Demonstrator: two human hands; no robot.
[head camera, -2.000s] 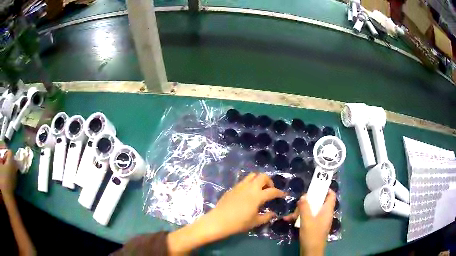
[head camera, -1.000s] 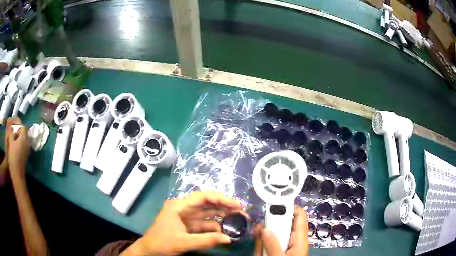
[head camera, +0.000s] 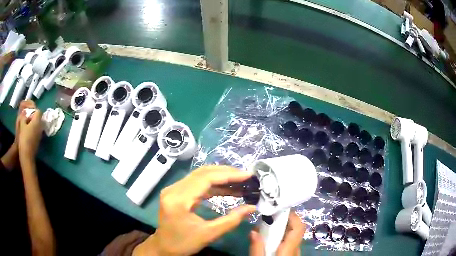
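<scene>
My right hand (head camera: 292, 235) grips the handle of a white fan body (head camera: 295, 181), whose round head is turned with its spoked face to the left. My left hand (head camera: 192, 210) holds a black round insert (head camera: 245, 190) between thumb and fingers, right at that face; whether it touches the hub cannot be told. Rows of black inserts (head camera: 344, 189) lie on a clear plastic film (head camera: 235, 131) under and beyond my hands. Several white bodies with dark centres (head camera: 154, 118) lie in a group at the left.
White bodies (head camera: 411, 145) lie at the right beside a printed sheet (head camera: 442, 215). A pale metal edge (head camera: 280, 82) with an upright post (head camera: 215, 35) borders the green conveyor belt (head camera: 320, 55). At far left, another person's hands (head camera: 29, 125) are near a crumpled white thing (head camera: 52, 121).
My left hand has picked up a black insert and brought it to the fan head. The fan body has turned from facing me to facing left. The view has shifted right.
</scene>
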